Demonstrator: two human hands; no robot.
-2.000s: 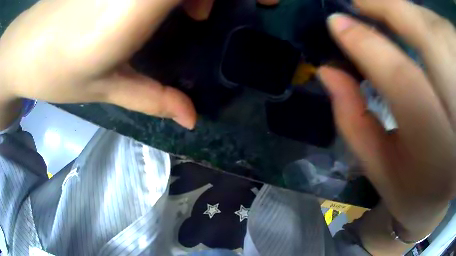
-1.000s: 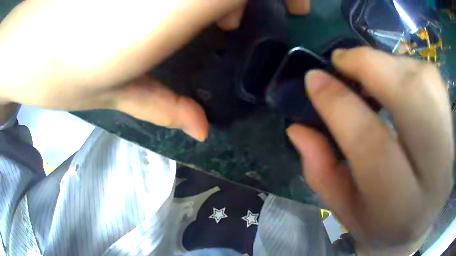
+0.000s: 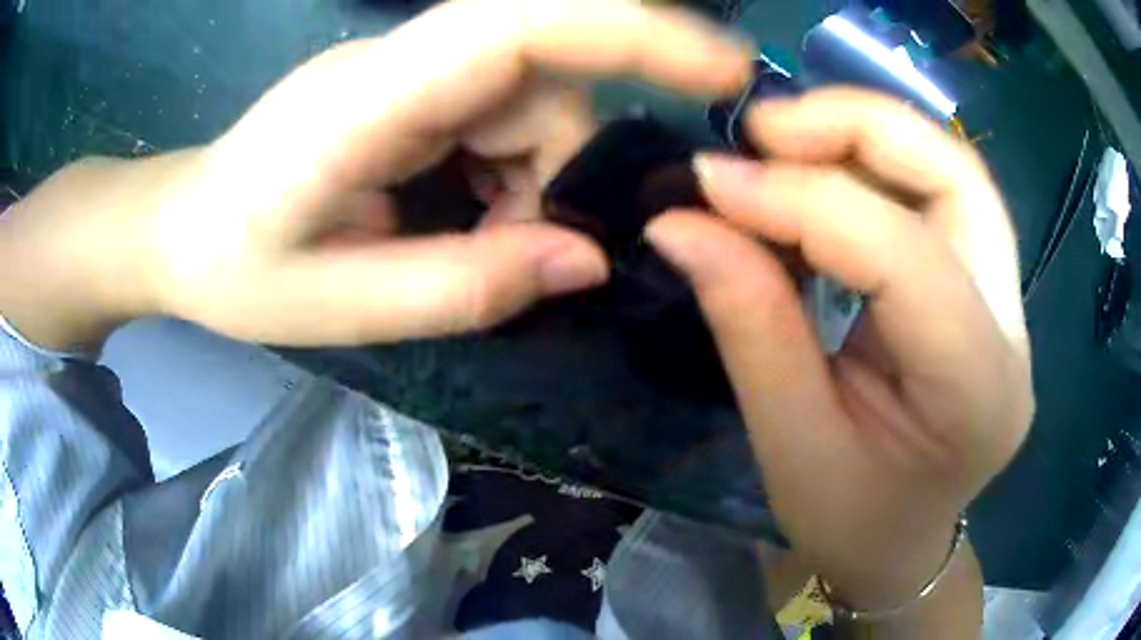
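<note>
A glossy black display module (image 3: 619,181) is held up between my hands, blurred, over the dark-green mat. My left hand (image 3: 375,188) has its thumb and curled fingers at the module's left side, with the index finger stretched out above it. My right hand (image 3: 863,275) pinches the module's right edge with thumb and fingertips. A clear, pale small object (image 3: 832,306) is tucked inside my right hand. The area below the module is very dark, so the black fixture cannot be made out clearly.
Shiny material with a bright glare (image 3: 882,63) lies at the upper right. A white scrap (image 3: 1111,200) is near the right rim. The mat's front edge crosses below my hands. A yellow packet (image 3: 803,608) shows below that edge.
The module is lifted from over the fixture, and my left hand has moved in to it. My right fingertips have shifted up and left. The camera view has shifted.
</note>
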